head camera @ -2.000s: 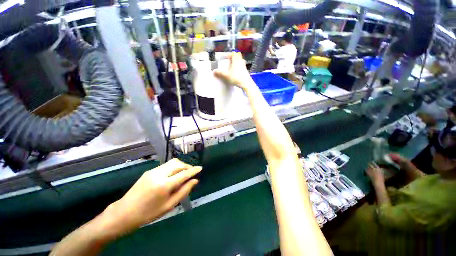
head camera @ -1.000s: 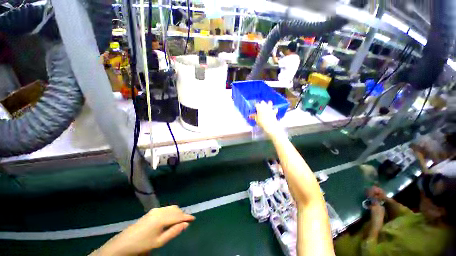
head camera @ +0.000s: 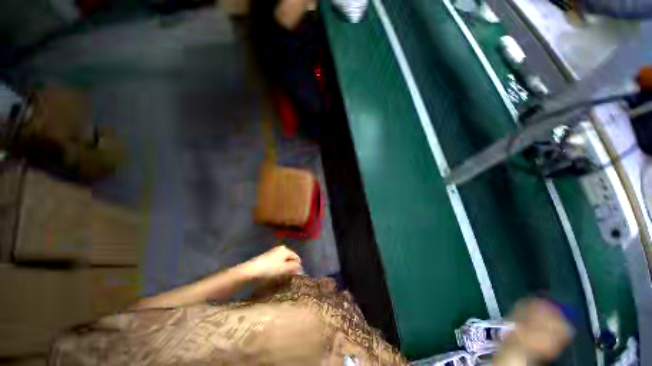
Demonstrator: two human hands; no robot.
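Note:
Several white plastic-framed units (head camera: 480,334) lie on the green belt (head camera: 397,186) at the bottom right, cut off by the lower edge. My right hand (head camera: 536,334) is strongly blurred beside and over them. A small dark blue thing (head camera: 565,309) shows at its edge; I cannot tell whether the hand holds it. My left hand (head camera: 277,263) is off the belt, above brown patterned cloth, with its fingers curled. Blur hides whether it holds anything.
A stool (head camera: 287,197) with a brown top and red side stands on the grey floor left of the belt. Brown cartons (head camera: 75,225) are at the far left. A grey post (head camera: 500,156) crosses the belt. A white power strip (head camera: 608,204) is at the right. Another person's hand (head camera: 292,11) shows at the top.
The view has swung left and down, bringing in the floor, stool and cartons. My right hand has left the blue bin and is now near the units. My left hand is now above the patterned cloth.

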